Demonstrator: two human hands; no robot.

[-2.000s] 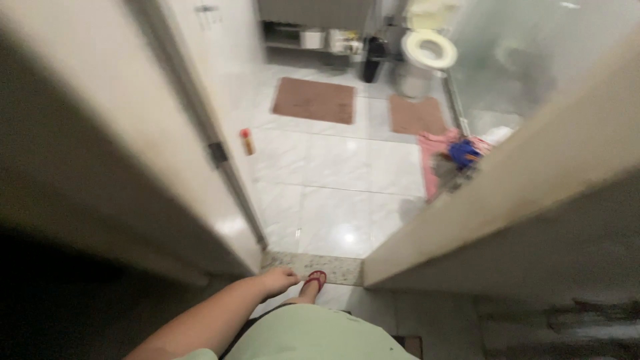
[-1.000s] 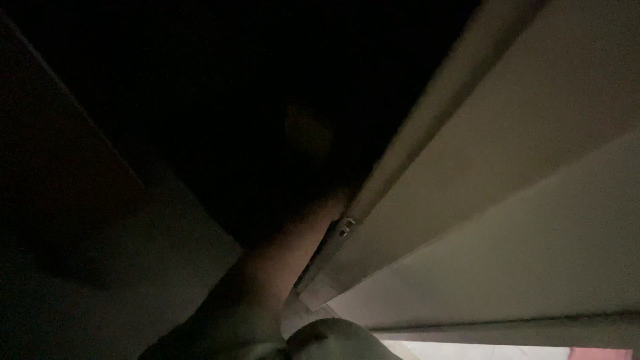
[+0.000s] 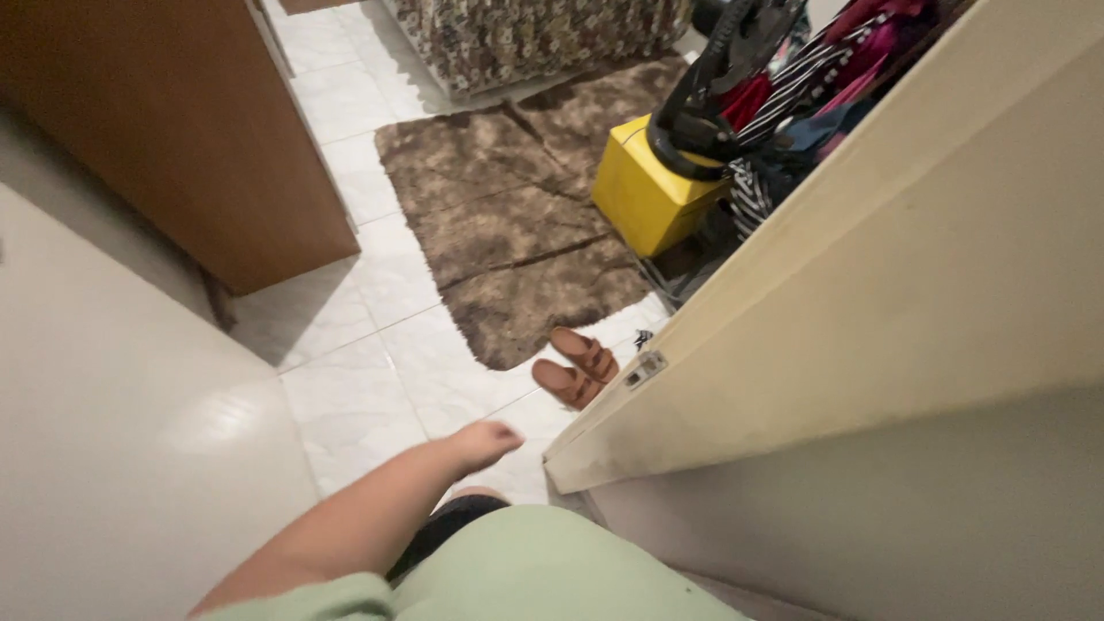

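Note:
My left hand [image 3: 488,445] hangs in front of me over the white tiled floor, its fingers curled and blurred; whether anything is inside it cannot be made out. Nearest to it, a pair of brown two-strap sandals [image 3: 562,382] stands on the tiles beside the door frame. Beyond them lies a brown shaggy rug [image 3: 517,224], with creases across it. My right hand is out of view.
A pale door frame with a metal strike plate [image 3: 645,369] rises at the right. Past it are a yellow box-shaped object [image 3: 647,194] with a black part on top, and heaped clothes [image 3: 806,82]. Brown wooden furniture [image 3: 198,129] stands left; a floral cloth [image 3: 535,39] hangs beyond the rug.
The view has swung from a bathroom doorway, through a dark doorway, to a lit room with a rug. My left arm stays extended low in front of me.

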